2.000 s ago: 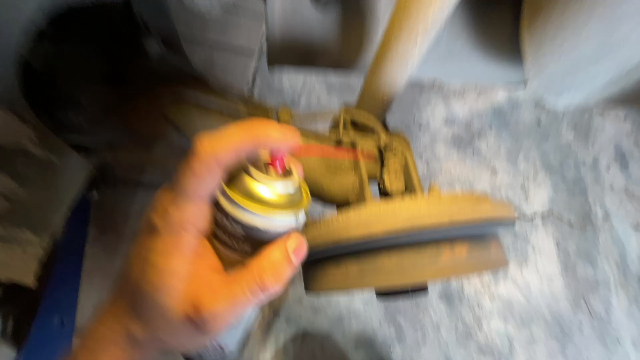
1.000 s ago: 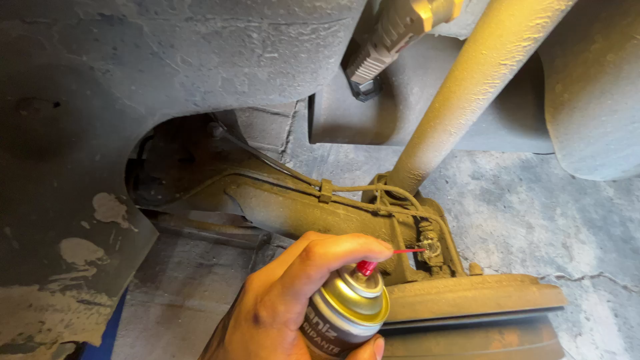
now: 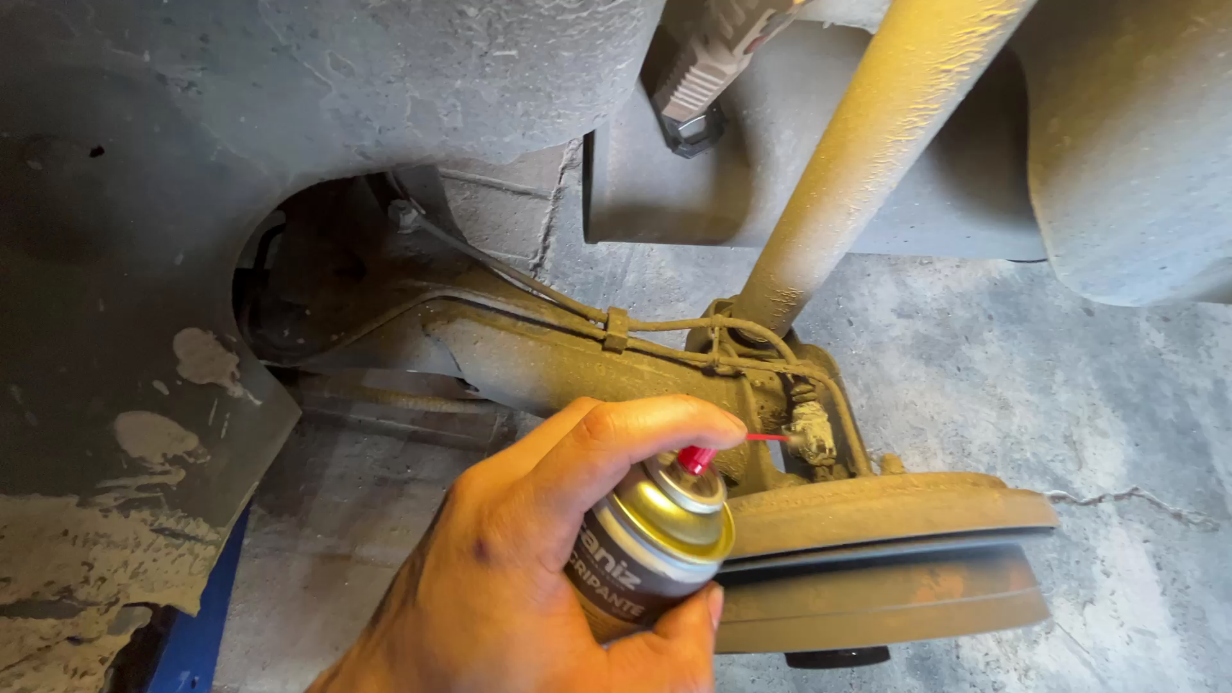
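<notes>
An aerosol can with a gold shoulder is gripped in my left hand, its thumb around the near side. My index finger lies over the red nozzle. From there a thin red straw points right, its tip at or just in front of a dirt-caked fitting behind the brake drum. Whether spray comes out, I cannot tell. Dusty lines run along the suspension arm toward that fitting. My right hand is out of view.
A shock absorber slants down to the arm's end. Scuffed underbody panelling covers the upper left. A tool or lamp with a ribbed handle shows at the top. Below lies a cracked concrete floor; a blue post or support stands lower left.
The view has shifted and sharpened since the blurred earliest frame. My left hand keeps hold of the can throughout, with the straw pointing toward the fitting.
</notes>
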